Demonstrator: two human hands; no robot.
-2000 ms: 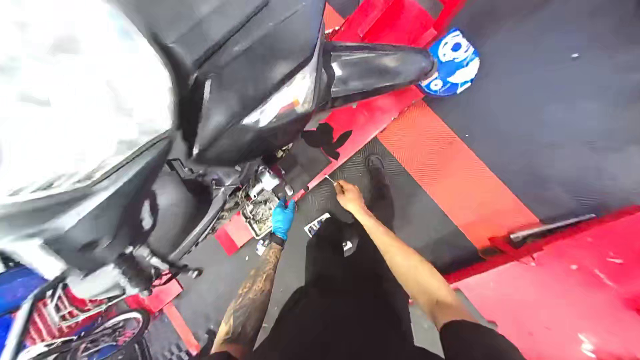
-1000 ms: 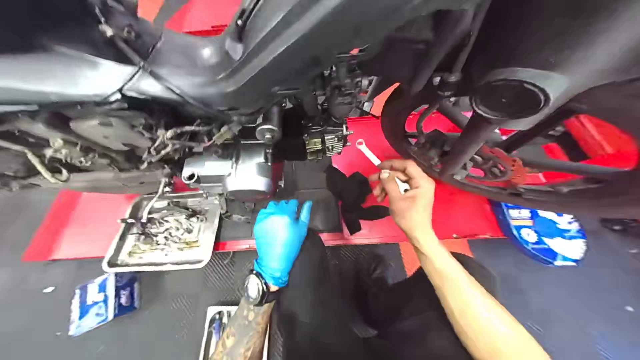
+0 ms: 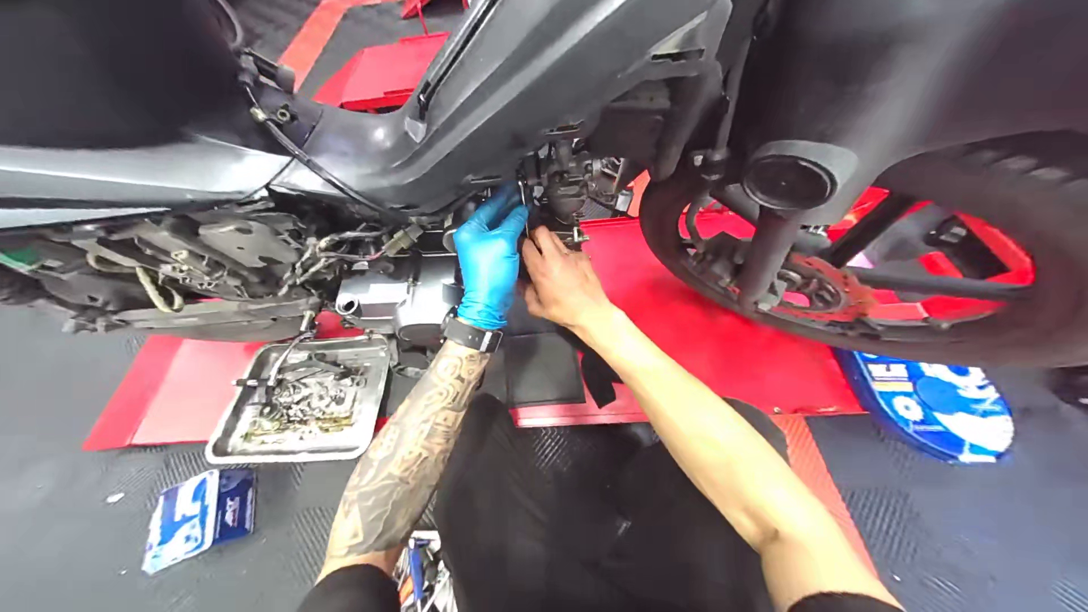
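Under the grey body panel of a motorcycle (image 3: pixel 476 102), both hands work close together at the engine area. My left hand (image 3: pixel 489 259), in a blue glove, reaches up beside the carburetor-like part (image 3: pixel 565 183), fingertips partly hidden in shadow. My bare right hand (image 3: pixel 561 276) is just right of it, fingers bent around the lower end of a thin metal tool (image 3: pixel 524 208), probably the wrench seen earlier. The tool's upper end is at the left fingertips. A silver engine cover (image 3: pixel 425 306) is left of the gloved hand.
A metal tray (image 3: pixel 365 425) with small metal parts stands at lower left on the red lift platform (image 3: pixel 714 323). The front wheel (image 3: pixel 1020 323) is at right, with a round blue-white object (image 3: pixel 935 408) below. A blue-white packet (image 3: pixel 183 518) and a tool container (image 3: pixel 425 544) lie on the floor.
Both hands have moved up to the parts under the body panel. The wrench, plainly visible in my right hand one second ago, is now mostly hidden. The view has shifted strongly since two seconds ago.
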